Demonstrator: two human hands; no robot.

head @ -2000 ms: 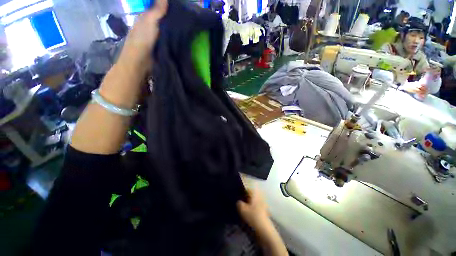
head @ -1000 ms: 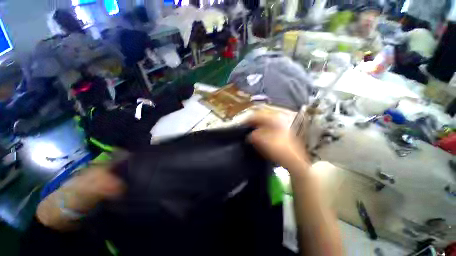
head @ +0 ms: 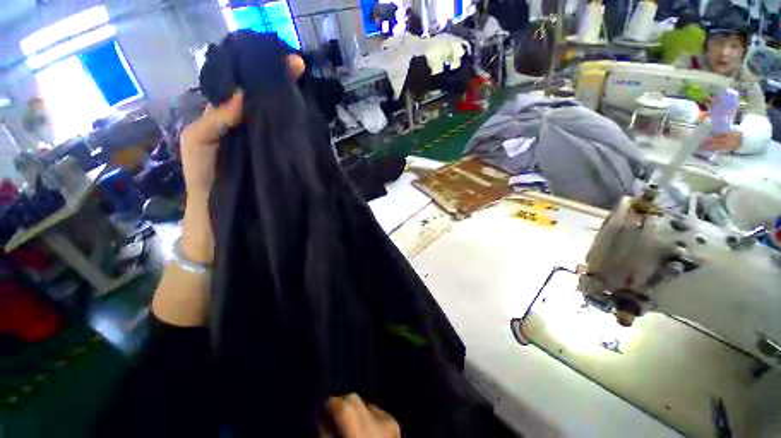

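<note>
My left hand (head: 208,128) is raised at the upper left and grips a bunched end of the black garment (head: 300,231). The garment hangs down from it in long folds over my lap and the table's edge. A small green patch shows faintly low on the cloth. My right hand (head: 363,417) is at the bottom centre, partly hidden by the cloth, and holds the garment low down. The sewing machine (head: 685,265) stands to the right, its presser foot area (head: 618,306) lit, with no cloth under it.
Black snips (head: 721,419) lie on the machine bed at the lower right. A brown worn piece (head: 462,184) and a grey cloth bundle (head: 561,145) lie at the table's far side. Behind, a person (head: 728,85) sits at another machine (head: 655,85). A green floor shows at the left.
A second ago both hands held the garment stretched low across the front. Now my left hand is raised with one end, my right hand is lower, and the view has shifted.
</note>
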